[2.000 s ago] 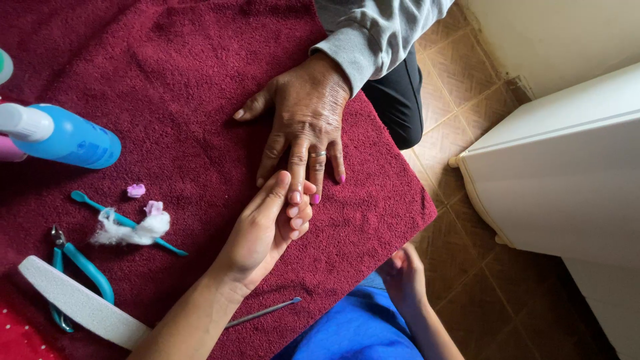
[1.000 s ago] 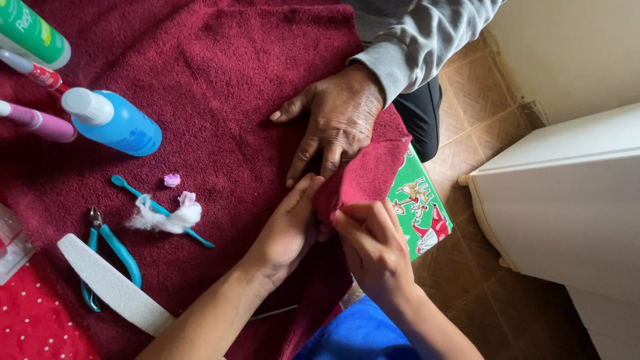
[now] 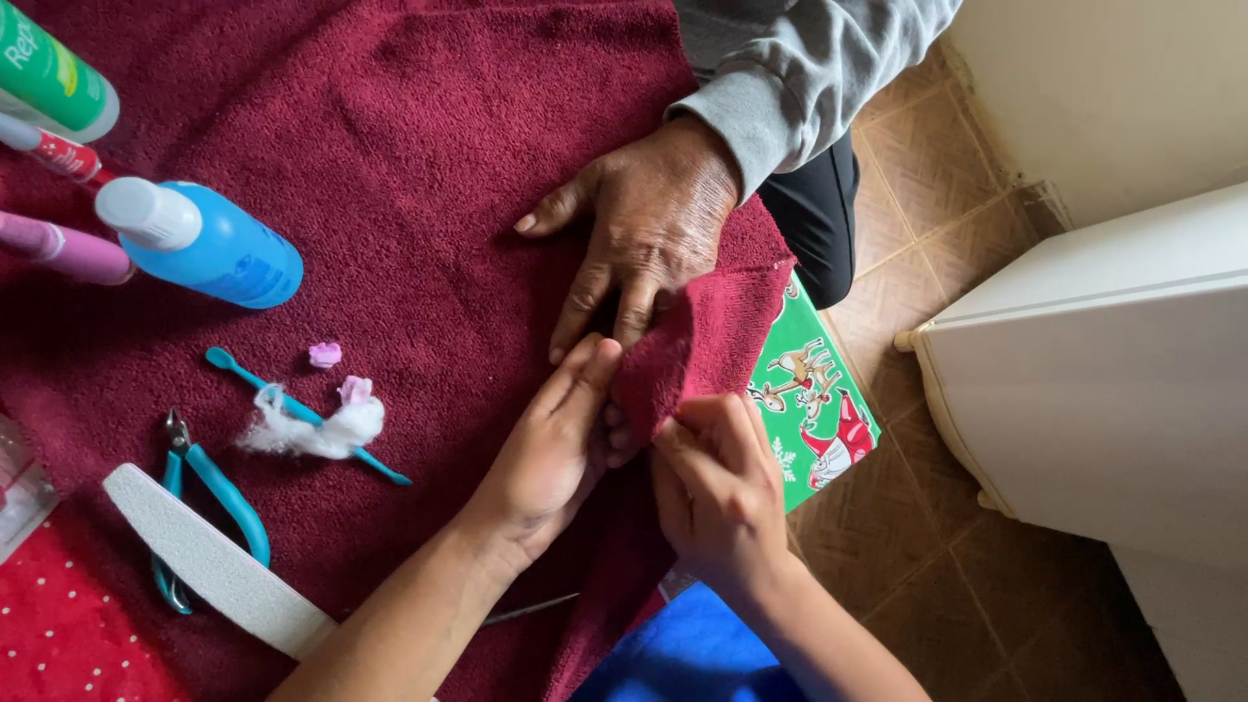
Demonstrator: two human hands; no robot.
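Observation:
My left hand is closed around a fingertip of another person's hand, which lies palm down on a burgundy terry towel. A lifted corner of that towel is pinched in my right hand and folded over the person's outer fingers, hiding their tips. Left of my hands lie a teal double-ended manicure tool under white cotton, two small pink pieces, teal-handled cuticle nippers and a pale nail file, its lower end behind my left forearm.
A blue bottle with a white cap, a green bottle and pink and red tubes stand at the upper left. Green cloth with printed reindeer shows at the table corner. A white cabinet is at the right, beyond the tiled floor.
My right hand has come up from beside the table and taken hold of the towel corner, now folded over the person's fingers. The green printed cloth beneath has come into sight.

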